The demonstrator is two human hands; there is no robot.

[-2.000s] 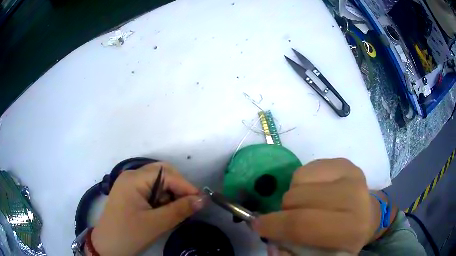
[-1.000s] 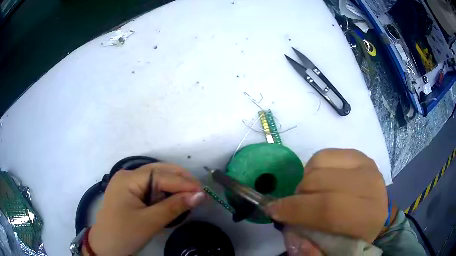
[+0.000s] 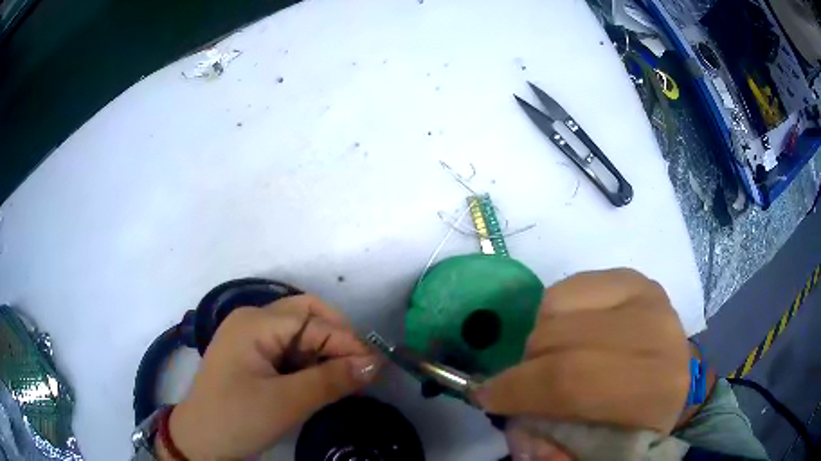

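Observation:
My right hand holds the soldering iron, its barrel pointing left. A small circuit board lies by its tip, at my left fingertips. My left hand holds dark tweezers among its fingers and pinches at the board's near end; any wire there is too small to tell. The green solder wire reel lies beneath the iron. The black headphones lie around and under my left hand, partly hidden. A black ear cup is cut by the bottom edge.
A PCB strip with thin wire strands lies beyond the reel on the white sheet. Thread snips lie open at upper right. A blue parts tray is far right. A bag of PCBs is at the left edge.
Since a second ago, the iron's tip has moved down onto the small board near my left fingertips. The board's visible end has shifted slightly, and my left hand is a little lower.

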